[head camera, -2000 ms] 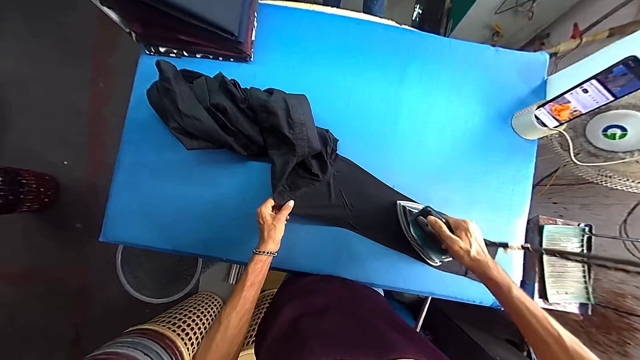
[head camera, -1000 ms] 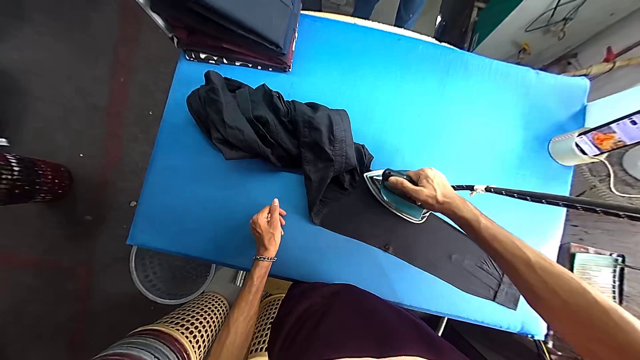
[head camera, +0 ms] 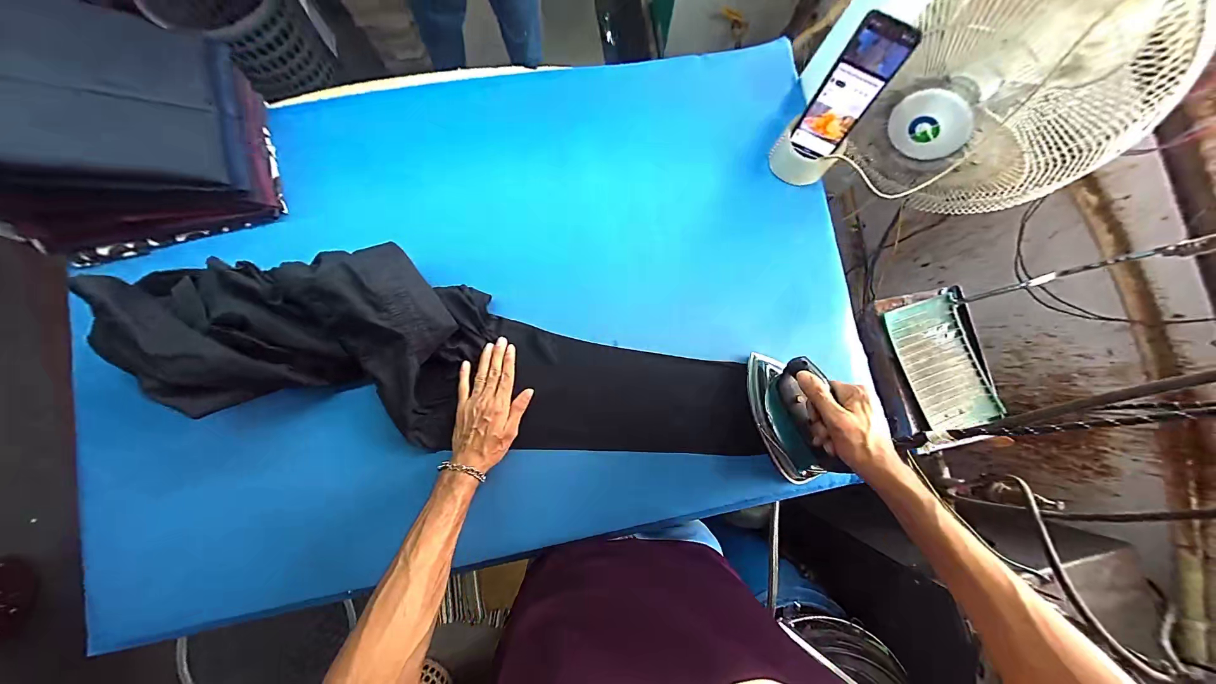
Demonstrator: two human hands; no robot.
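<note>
A black garment (head camera: 627, 399), apparently trousers, lies across a blue-covered ironing table (head camera: 570, 209). Its left part is bunched up, while one leg stretches smooth to the right. My left hand (head camera: 486, 408) rests flat on the cloth beside the bunched part, fingers extended and holding nothing. At the right end of the leg, my right hand (head camera: 836, 418) grips the handle of a clothes iron (head camera: 781, 423) with a green body. The iron's soleplate is on the cloth near the table's right edge.
Folded dark clothes (head camera: 123, 123) are stacked at the table's back left. A phone (head camera: 855, 85) leans on a white cylindrical stand (head camera: 798, 161) at the back right corner, before a white fan (head camera: 1007, 104). A metal iron rest (head camera: 940, 361) and cables lie off the right edge.
Since one second ago, the iron in my right hand has moved right, from beside the bunched cloth to the leg's far end. My left hand has come from the bare table onto the cloth.
</note>
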